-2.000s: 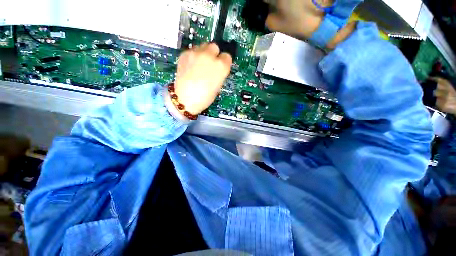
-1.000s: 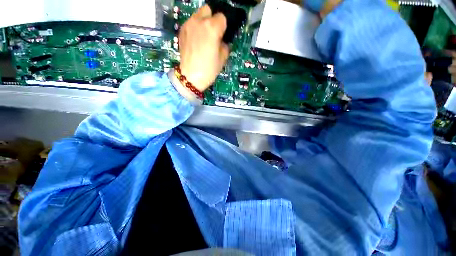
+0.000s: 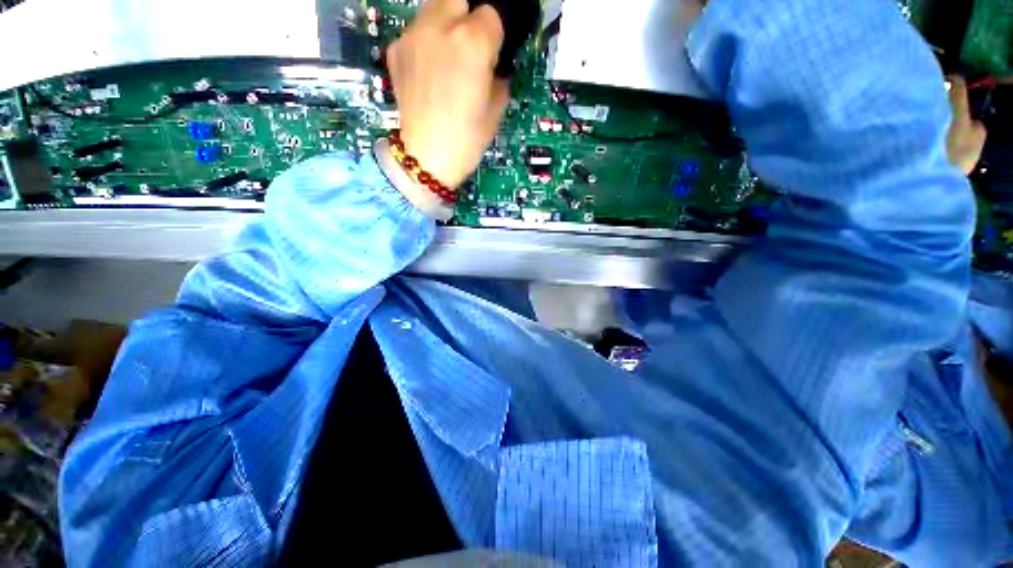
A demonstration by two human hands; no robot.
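My left hand (image 3: 450, 94), with red-brown beads and a pale bangle at the wrist, is over the green circuit board (image 3: 622, 183). Black covers its fingers, and the top edge cuts them off. What the fingertips touch or hold cannot be seen. My right hand is out of the picture past the top edge; only its light blue sleeve (image 3: 833, 100) shows. Small bright blue components (image 3: 204, 142) stand in a pair on the board's left part. A white-silver block (image 3: 622, 44) lies right of my left hand.
A long white-silver bar (image 3: 167, 33) lies across the upper left. A silver rail (image 3: 533, 255) runs along the near edge of the boards, close to my body. Another person's hand (image 3: 964, 128) shows at the right edge. Blurred cartons (image 3: 89, 350) are at the lower left.
My left hand has moved up over the board, its fingers now partly past the top edge. My right hand has gone out of view at the top. The board and rail sit more level in view.
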